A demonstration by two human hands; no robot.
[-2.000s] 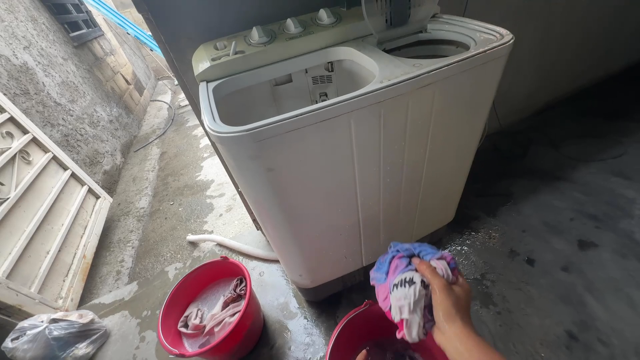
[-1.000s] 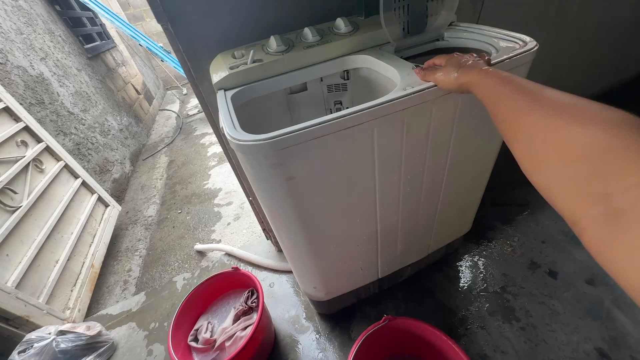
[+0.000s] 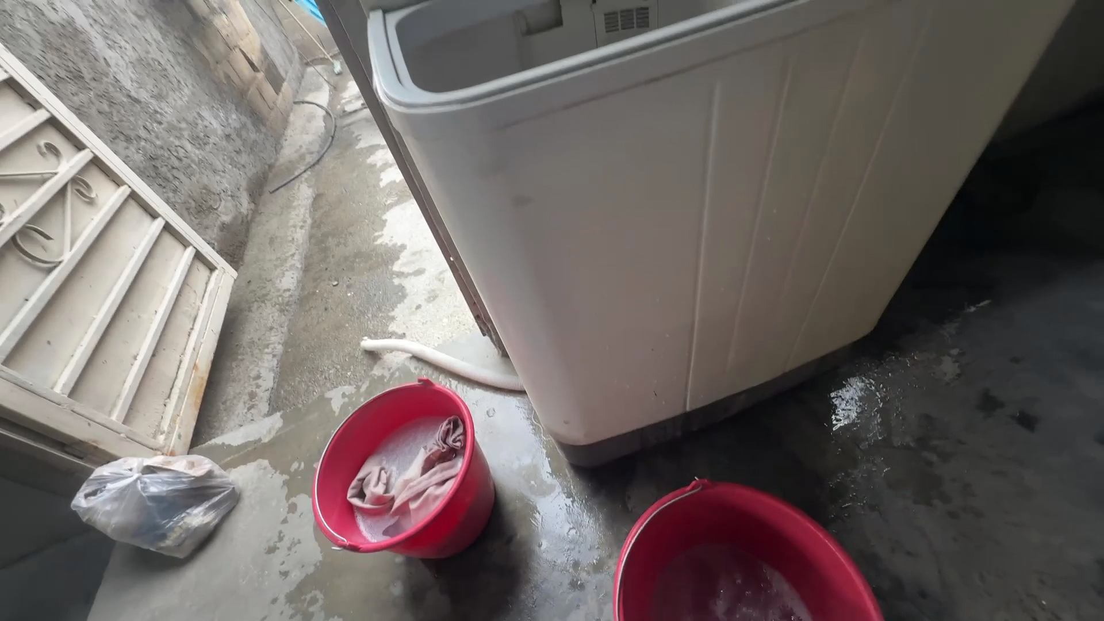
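Neither of my hands shows in the head view. A white twin-tub washing machine [image 3: 655, 233] stands at the centre and right, its left tub open at the top edge; the right tub lies outside the frame. On the wet floor to its front left, a red bucket [image 3: 479, 509] holds pinkish cloth [image 3: 423, 483] in sudsy water. A second red bucket [image 3: 819, 535], cut off by the bottom edge, has some foamy liquid in it.
A white drain hose [image 3: 440, 360] lies on the floor beside the machine's lower left corner. At the left are a cream metal gate [image 3: 164, 319] and a tied plastic bag [image 3: 155, 500] with contents. A rough wall [image 3: 155, 95] rises behind, with a dark hose [image 3: 326, 142] near it.
Two seconds ago one hand held a bundle of wet cloth over the right bucket; one second ago it was at the machine's right tub. Now it is out of view, and the view has tilted down.
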